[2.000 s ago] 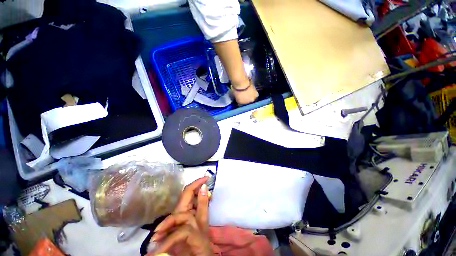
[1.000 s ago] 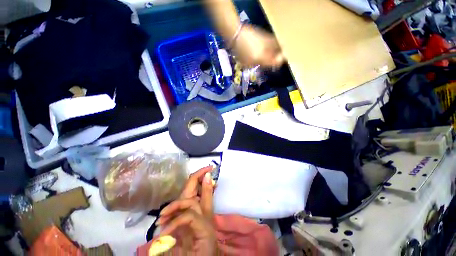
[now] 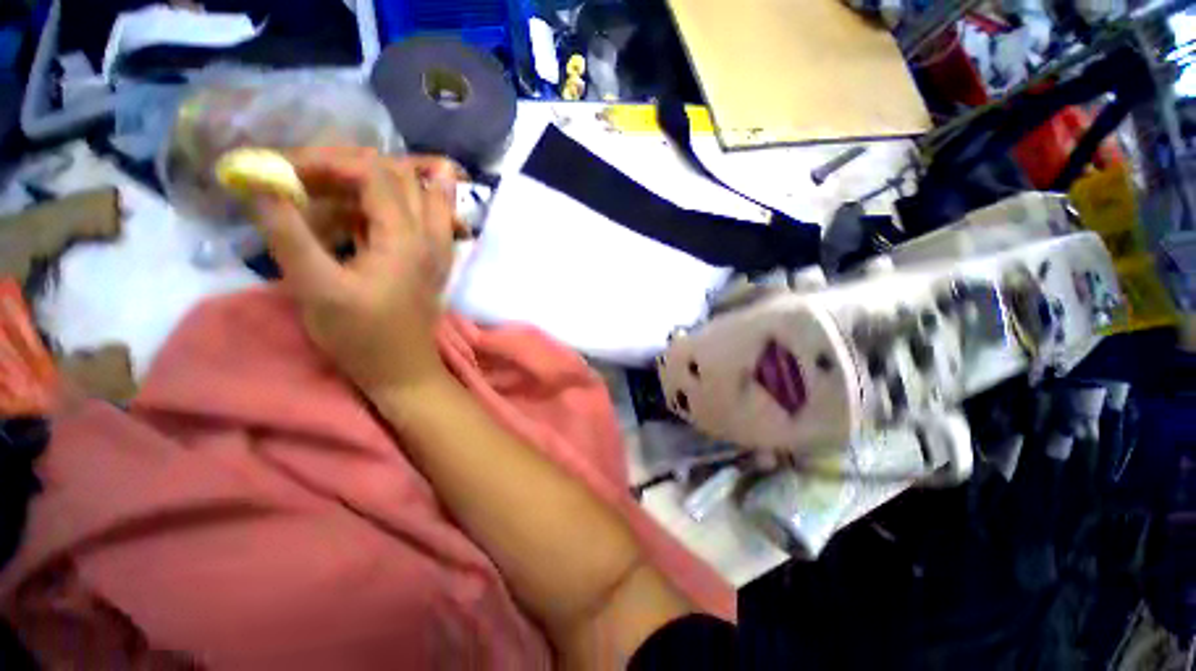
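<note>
My right hand [image 3: 361, 249] reaches in from the lower right, with a black sleeve at the frame's bottom. A small pale-yellow piece [image 3: 259, 173] is at my thumb tip, held with the thumb and fingers. The fingers are bent and slightly blurred, in front of a clear plastic bag [image 3: 217, 125]. The bare forearm lies over salmon cloth [image 3: 302, 511], which fills the lower left. My left hand is not visible; whether it is under the cloth cannot be told.
A dark tape roll [image 3: 446, 98] stands behind my hand. White and black cut pieces [image 3: 590, 269] lie right of it. A cream sewing machine [image 3: 813, 367] is at right, blurred. A tan board [image 3: 800, 66], white tray [image 3: 367, 39] and blue basket [image 3: 453, 16] are at the top.
The view has shifted down and right, showing more salmon cloth and my forearm. My right hand with the yellow piece stands higher in the picture. The other person's arm is out of view.
</note>
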